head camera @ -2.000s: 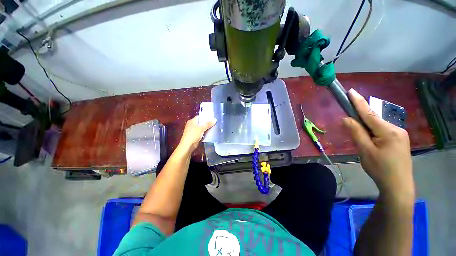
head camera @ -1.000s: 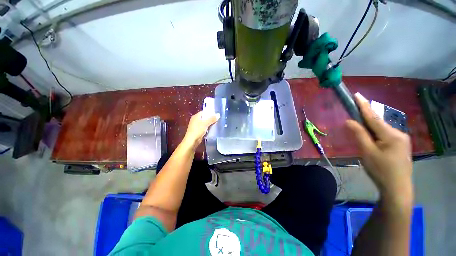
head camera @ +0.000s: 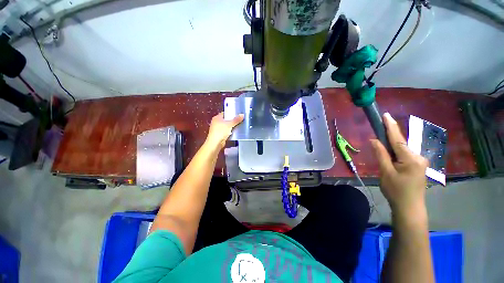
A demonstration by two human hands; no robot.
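Note:
My left hand (head camera: 224,127) grips the left edge of a silvery sheet-metal plate (head camera: 257,124), thumb on top. The plate lies on the grey slotted drill press table (head camera: 276,160), over its back part. The drill head (head camera: 293,61), an olive-green cylinder, stands above it, with the chuck (head camera: 278,112) over the plate. Whether the bit touches the plate cannot be told. My right hand (head camera: 402,163) is closed around the grey feed lever (head camera: 379,124), which has a green cloth wrap (head camera: 359,72) at its hub end.
A stack of plates (head camera: 156,156) lies on the red-brown bench (head camera: 105,138) at left. A blue coolant hose (head camera: 287,193) stands at the table's front. A green air blow gun (head camera: 345,146) and a white-and-dark sheet (head camera: 428,146) lie at right. Blue bins (head camera: 119,237) stand on the floor.
My left hand has pushed the plate back, so the table's front part and a second slot show. My right hand and the lever have swung down and inward.

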